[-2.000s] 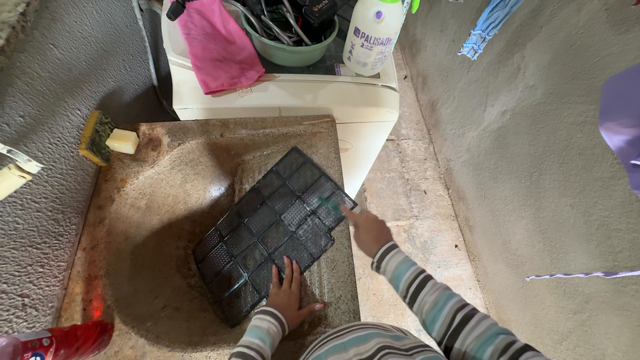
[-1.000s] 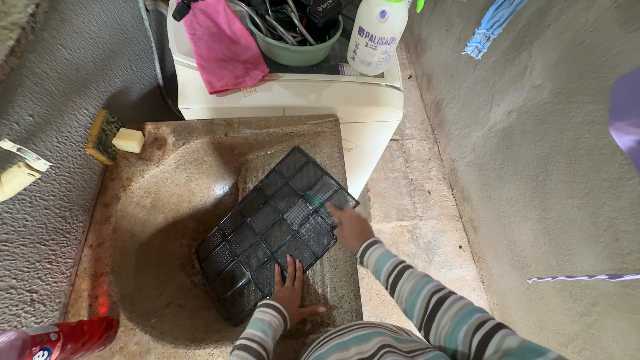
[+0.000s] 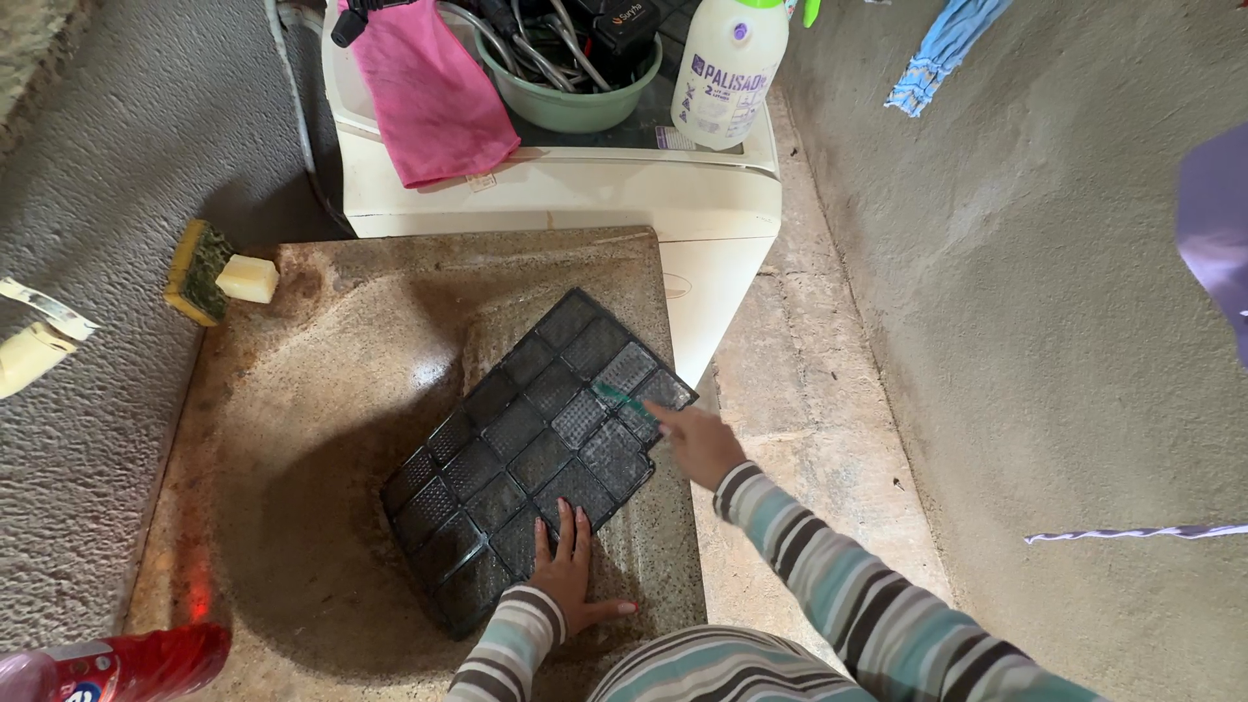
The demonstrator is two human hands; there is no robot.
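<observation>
A black plastic mesh filter [image 3: 512,429], its frame divided into a grid of squares, lies at a slant in a concrete wash sink [image 3: 292,439] and over its ribbed right side. My left hand [image 3: 567,575] rests on the filter's lower edge, fingers spread and thumb apart. With my right hand [image 3: 697,444] I hold a small green brush [image 3: 619,395] against the squares near the filter's upper right corner. The brush is slightly blurred, and its bristles cannot be made out.
A yellow-green sponge [image 3: 195,273] and a pale soap bar [image 3: 249,279] sit at the sink's back left corner. A red bottle [image 3: 146,663] lies front left. Behind, a white washing machine [image 3: 565,195] bears a pink cloth [image 3: 429,97], a green basin [image 3: 570,107] and a white bottle [image 3: 726,78].
My right hand and the green brush have shifted a little over the upper right squares of the filter. My left hand stays on its lower edge.
</observation>
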